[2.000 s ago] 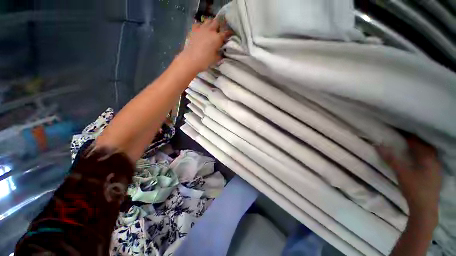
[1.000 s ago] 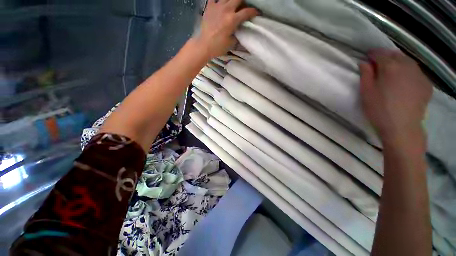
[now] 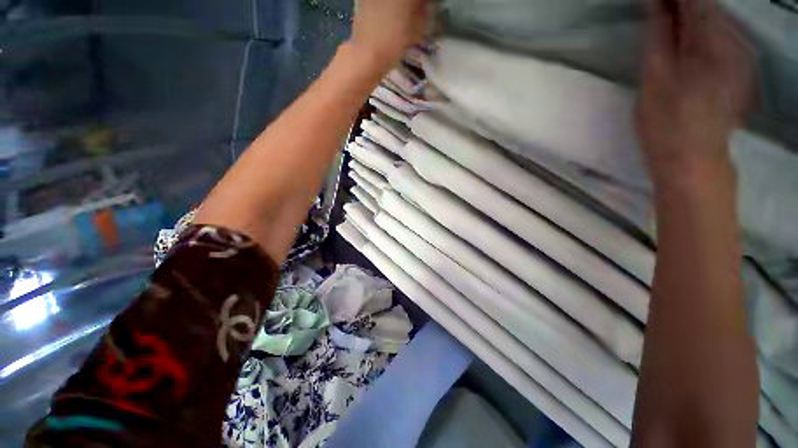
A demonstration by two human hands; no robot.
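Observation:
A beige curtain panel (image 3: 542,96) lies across the work in front of me, its near part in long parallel folds (image 3: 490,210) stacked side by side, its far part loose. My left hand (image 3: 391,22) is at the top edge, at the left end of the cloth, partly cut off. My right hand (image 3: 691,79) is blurred, on the far part of the cloth at the upper right. The fingertips of both hands are hidden or blurred, so their grip is unclear.
A heap of pale green cloth (image 3: 293,319) and white cloth with dark floral print (image 3: 293,385) lies below left of the folds. Blue cloth (image 3: 402,385) is at the bottom centre. Clear plastic sheeting (image 3: 157,114) hangs at the left.
Both hands have moved up and away from me, and the loose cloth has moved with them. The metal bars at the upper right are now covered or out of view.

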